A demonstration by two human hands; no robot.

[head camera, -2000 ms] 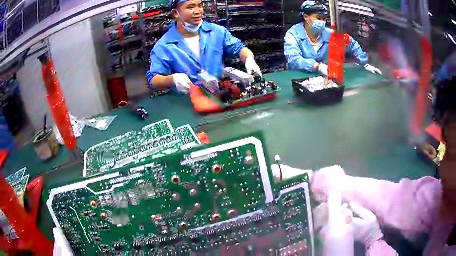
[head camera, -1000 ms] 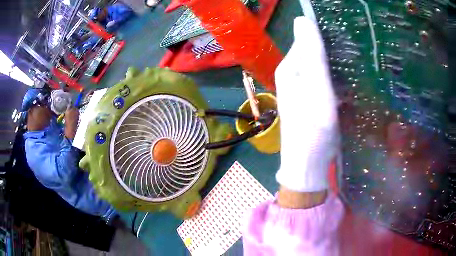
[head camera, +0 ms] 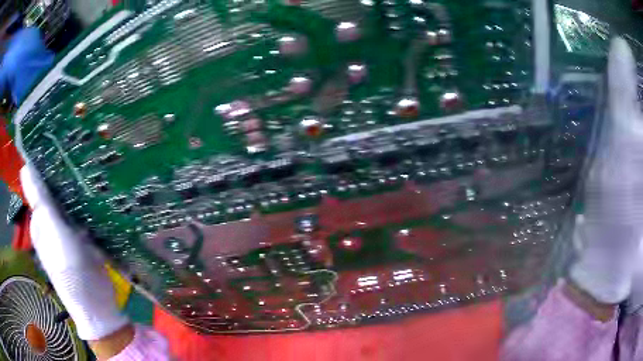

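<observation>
A large green circuit board (head camera: 282, 169) fills most of the view, solder side towards me, somewhat blurred. It has white outlines, tiny solder dots and a reddish lower part. My left hand (head camera: 67, 261), in a white glove with a pink sleeve, holds its left edge. My right hand (head camera: 612, 183), also white-gloved, holds its right edge with the fingers pointing up. The fingers behind the board are hidden. A red pad (head camera: 331, 342) shows below the board's lower edge.
A green desk fan (head camera: 35, 335) with an orange hub stands at the lower left, cut off by the edge. Part of a yellow pot (head camera: 118, 285) shows beside my left hand. Another green board (head camera: 582, 32) shows at the upper right. A blue sleeve (head camera: 25, 60) is at the upper left.
The view has swung back from the fan to the board, which now fills the picture closer than two seconds ago. Both hands now show at its side edges.
</observation>
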